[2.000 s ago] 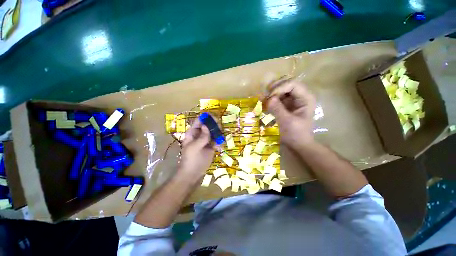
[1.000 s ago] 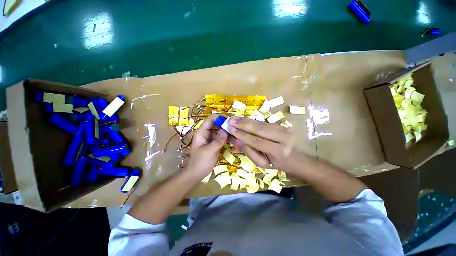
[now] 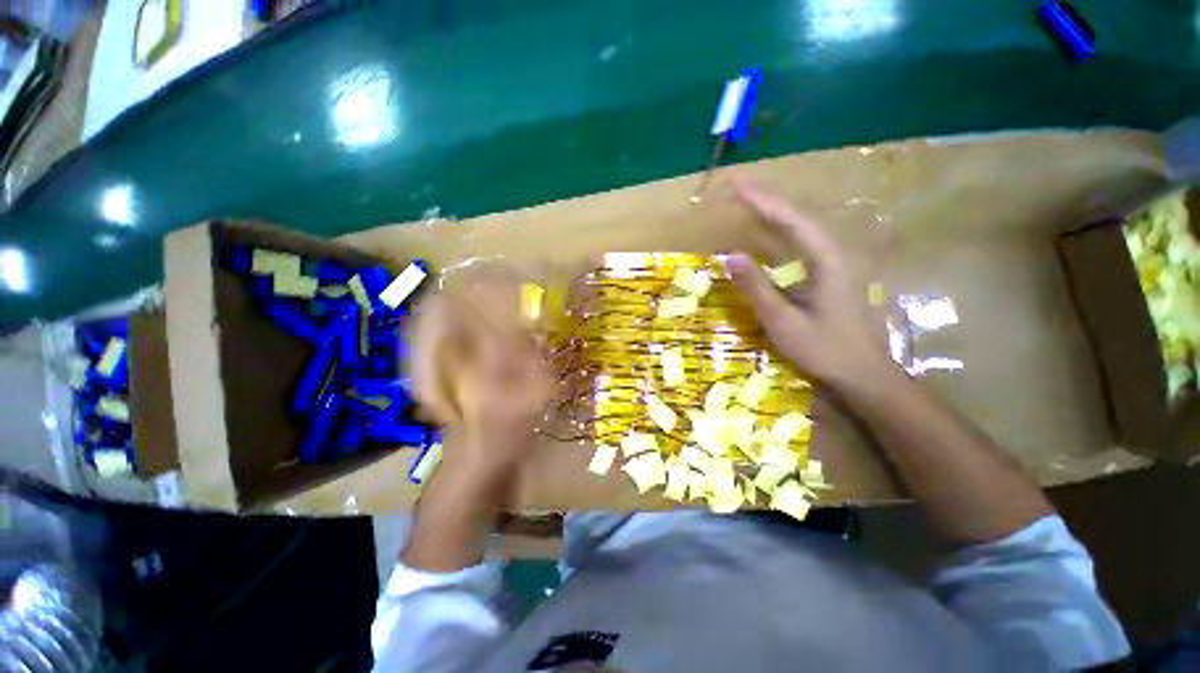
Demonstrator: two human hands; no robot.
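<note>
A blue battery pack with a white face point(image 3: 737, 108) lies on the green belt, its lead wires trailing down to the cardboard edge. My right hand point(image 3: 809, 296) is open, fingers apart, just below it over the cardboard. My left hand point(image 3: 480, 362) is blurred beside the left carton's opening; I cannot tell whether it holds anything. Yellow wired blocks point(image 3: 632, 316) lie in tight rows between my hands. Loose pale-yellow pads point(image 3: 724, 434) are heaped on their near end, and a few are scattered higher up.
The left carton point(image 3: 204, 368) holds blue cells, some with pale pads. The right carton point(image 3: 1092, 329) holds pale-yellow pieces and is cut off by the picture edge. The green conveyor belt point(image 3: 526, 118) runs beyond the cardboard, with another blue pack point(image 3: 1066, 29) at upper right.
The blue pack from my hands now appears to lie on the belt. My hands have parted, the left toward the left carton, the right up and to the right. The view has shifted.
</note>
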